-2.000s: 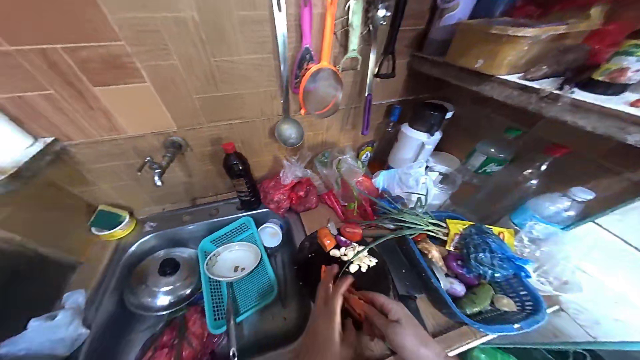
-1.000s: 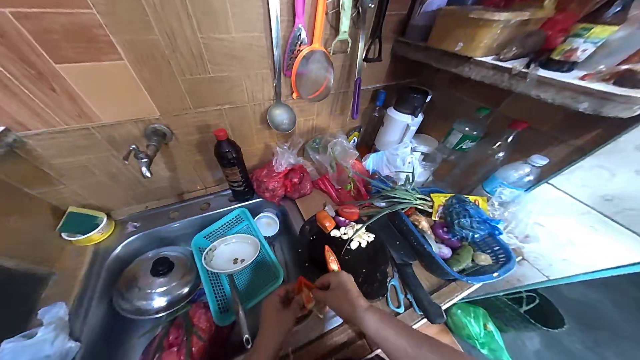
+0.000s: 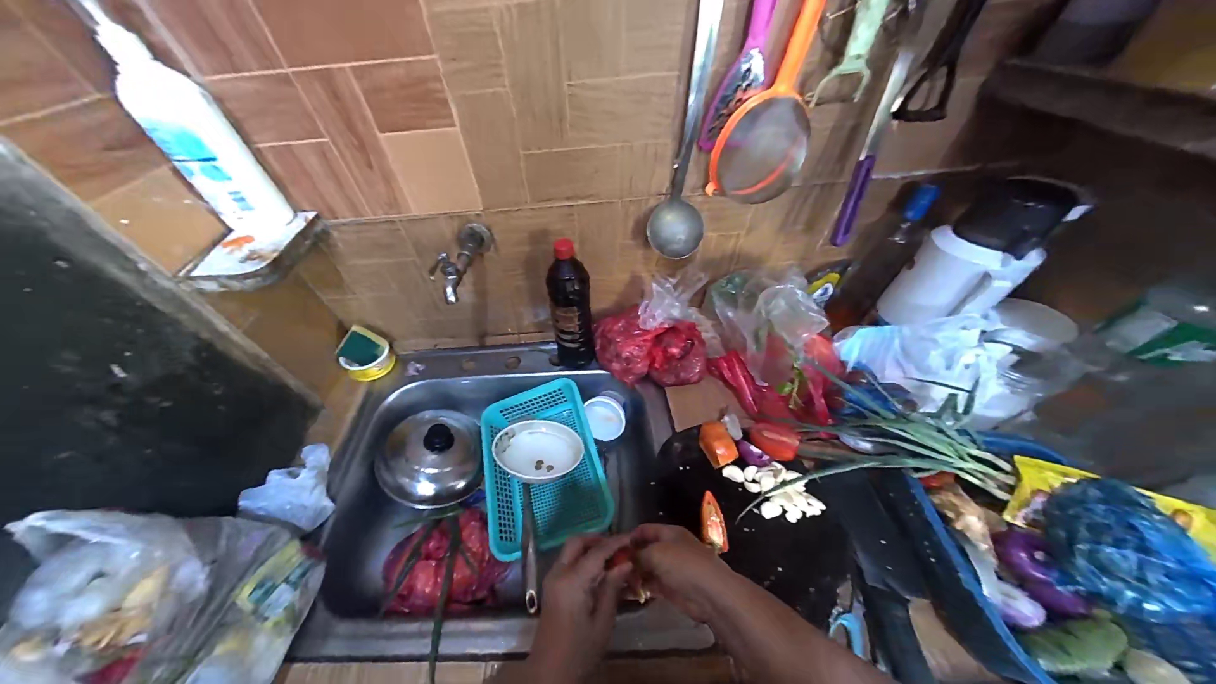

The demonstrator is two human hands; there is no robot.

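Note:
My left hand (image 3: 581, 579) and my right hand (image 3: 676, 565) meet over the sink's near right edge, fingers closed around a small red-orange piece (image 3: 622, 559), probably pepper, mostly hidden by the fingers. Which hand bears it more is hard to tell. Right of them, on a dark round board (image 3: 779, 560), lie a cut pepper piece (image 3: 712, 522), peeled garlic cloves (image 3: 784, 494), an orange chunk (image 3: 717, 444) and a red tomato piece (image 3: 774, 440). Spring onions (image 3: 912, 446) stretch over the board's back edge toward a blue basket (image 3: 959, 598) of vegetables.
The steel sink (image 3: 356, 532) holds a pot lid (image 3: 427, 461), a teal basket (image 3: 594, 494) with a white ladle-like pan (image 3: 538, 450), and red plastic bags (image 3: 475, 570). A dark bottle (image 3: 570, 309) stands behind. Light-blue scissors handles (image 3: 845, 632) lie beside a dark knife (image 3: 898, 627).
Both hands have moved left, from over the board to the sink's edge, still close together. The cut pepper piece stays on the board. The view has swung left.

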